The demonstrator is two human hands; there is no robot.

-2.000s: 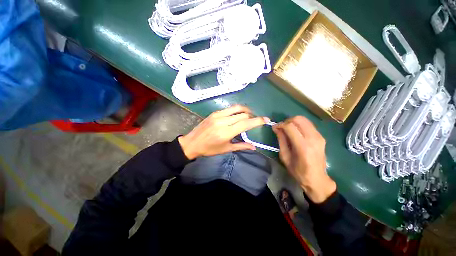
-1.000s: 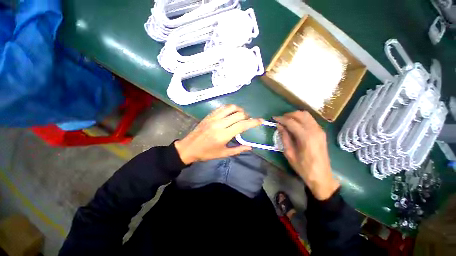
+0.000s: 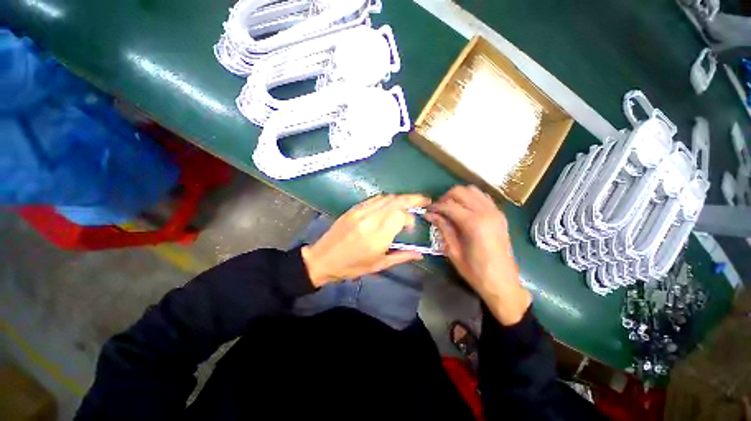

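Note:
A white plastic frame (image 3: 418, 246) is held between my two hands at the near bench edge, above my lap; much of it is hidden by the fingers. My left hand (image 3: 362, 240) grips its looped end from the left. My right hand (image 3: 475, 242) holds the other end, with thumb and fingertips pinched at its upper side. Whether a small pin is between the fingertips cannot be seen. An open cardboard box (image 3: 553, 136) of pale, glittering thin pieces lies beyond my right hand.
Stacks of white frames (image 3: 333, 140) lie at the left; nested rows of frames (image 3: 605, 215) stand at the right. A heap of small metal parts (image 3: 661, 316) lies at the right edge. A person's blue sleeve (image 3: 74, 140) and a red stool (image 3: 107, 236) are at the left.
The bench items have shifted left in the picture as the view moved. My left hand has closed further along the frame, covering more of its loop. Both hands still hold it.

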